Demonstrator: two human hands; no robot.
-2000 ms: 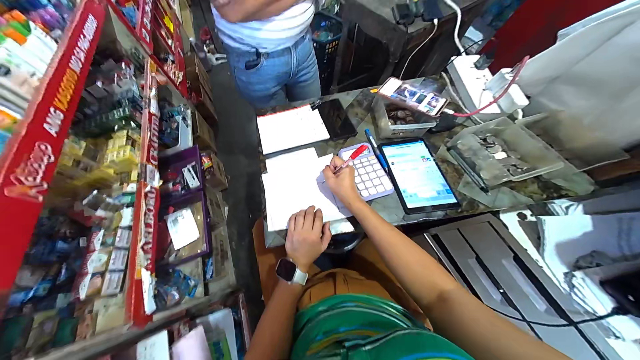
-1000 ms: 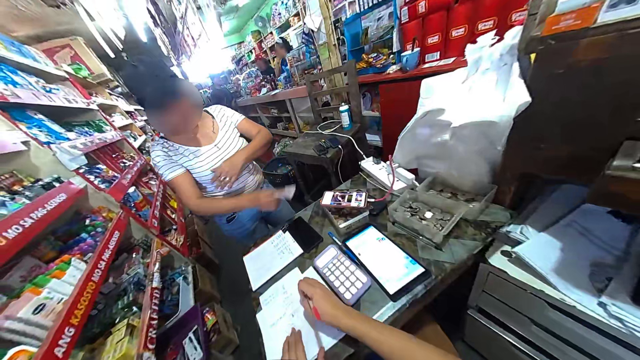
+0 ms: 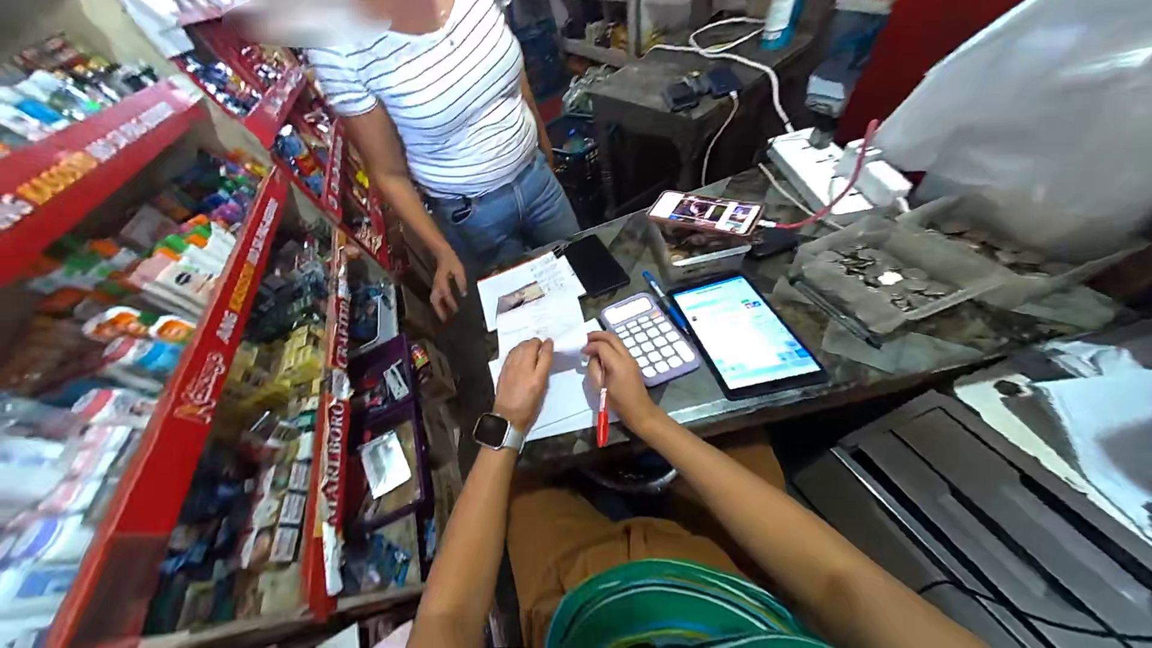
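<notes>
My left hand (image 3: 525, 376), below a wrist wearing a smartwatch (image 3: 498, 432), has its fingers on a sheet of paper (image 3: 540, 319) that lies over other sheets. At the sheet's right edge is my right hand (image 3: 615, 369), gripping a red pen (image 3: 602, 416) that points down toward me. A small printed picture or banknote (image 3: 521, 296) rests on the upper sheet. Beside my right hand lies a purple calculator (image 3: 650, 340), then a blue pen (image 3: 664, 299) and a lit tablet (image 3: 745, 335). A dark phone (image 3: 593, 265) is behind the papers.
A plugged-in phone (image 3: 706, 212) sits on a clear container (image 3: 697, 256). Coins fill a plastic tray (image 3: 900, 310) at the right, near a white power strip (image 3: 832, 171). Stocked shelves (image 3: 229, 333) line the left. A person (image 3: 459, 117) stands across the table, one hand beside its edge.
The red pen has swung to point toward me in my right hand. The person's arm, bent across the body before, now hangs by the table. The view has tilted down since one second ago.
</notes>
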